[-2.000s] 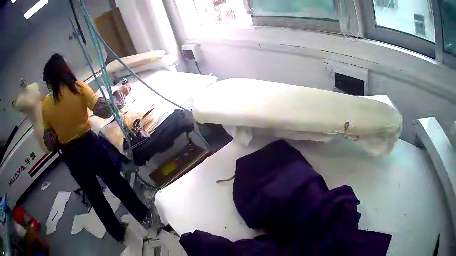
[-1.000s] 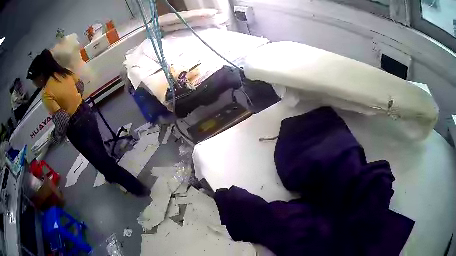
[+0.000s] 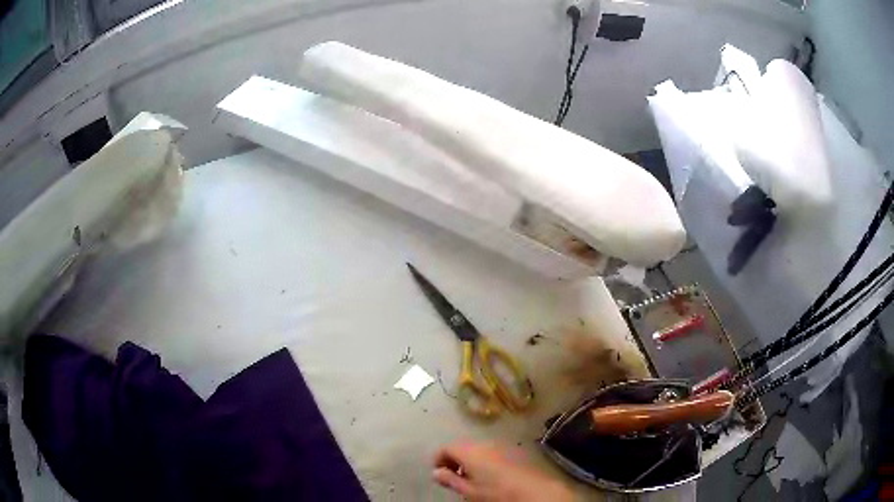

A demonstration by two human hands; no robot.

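A dark purple garment [image 3: 196, 431] lies in a heap on the white table [image 3: 323, 314] at the lower left, with one straight edge towards the middle. Scissors [image 3: 463, 333] with dark blades and yellow handles lie flat on the table, slightly open, blades pointing away to the upper left. A small white scrap [image 3: 414, 382] lies left of the handles. My right hand [image 3: 500, 475] is at the bottom edge, just below the scissor handles and not touching them, partly cut off. Its fingers are curled; whether they hold anything is unclear. My left hand is not in view.
A steam iron [image 3: 637, 431] with a brown handle stands at the lower right, beside a metal rest [image 3: 686, 333] and black-and-white cords. A long white padded arm [image 3: 500, 147] lies along the far side. Another padded arm [image 3: 98, 216] is at the left.
The view has swung right, away from the person in yellow and the floor. The scissors, scrap, iron and my right hand have come into view. The purple garment now shows at the left.
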